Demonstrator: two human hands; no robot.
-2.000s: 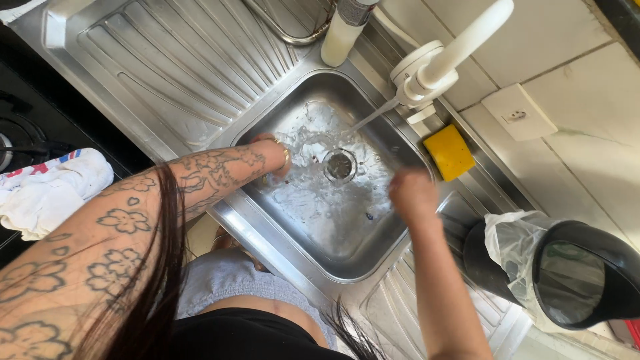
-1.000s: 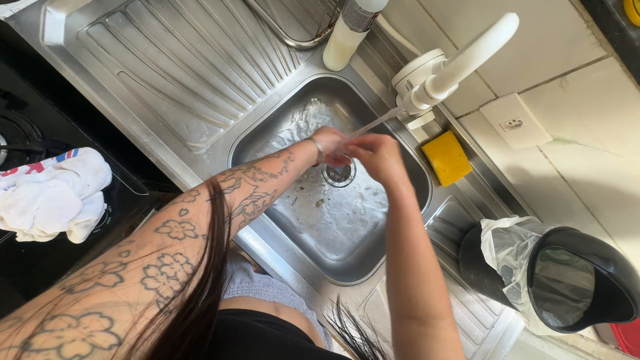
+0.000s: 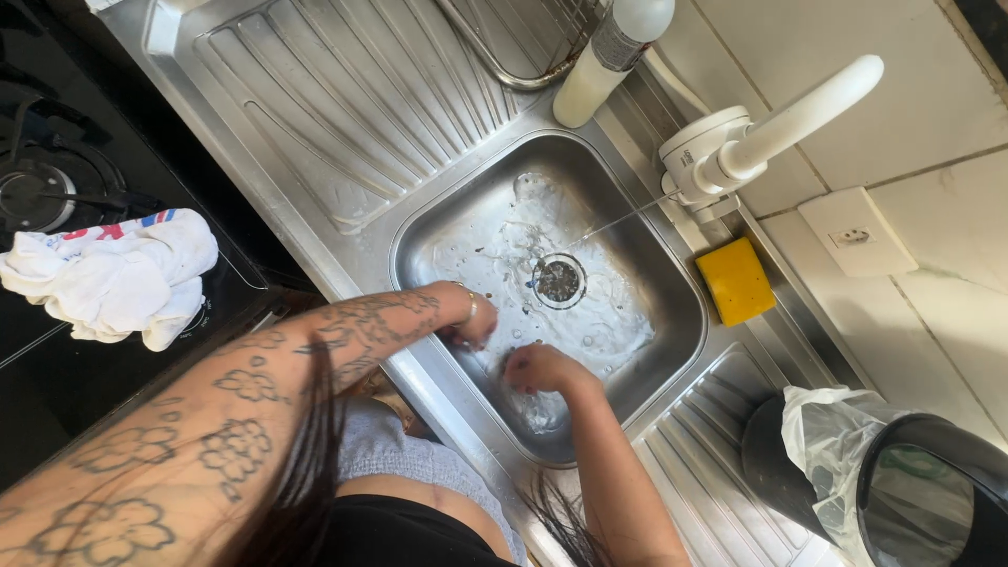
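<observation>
My left hand (image 3: 472, 319) is low in the stainless steel sink basin (image 3: 669, 331), near its front left wall, with a bracelet at the wrist. Close to its right, my right hand (image 3: 539, 368) is bent with its fingers curled over the wet bottom. Neither hand's fingertips show well enough to tell whether something small is in them. A thin stream of water runs from the white faucet (image 3: 795, 126) toward the drain strainer (image 3: 559, 280), which holds dark bits. Shallow water and small scraps lie about the basin's bottom.
A yellow sponge (image 3: 735, 282) rests behind the basin, near a wall socket (image 3: 854, 235). A bottle of pale liquid (image 3: 591, 83) and a wire rack (image 3: 535, 79) stand at the back. At the right is a black bin with a plastic liner (image 3: 835, 449). A white cloth (image 3: 118, 276) lies on the black stove (image 3: 47, 394).
Both hands were together under the water stream near the drain a second ago. Now they are lower in the basin, toward its front edge, and apart from each other.
</observation>
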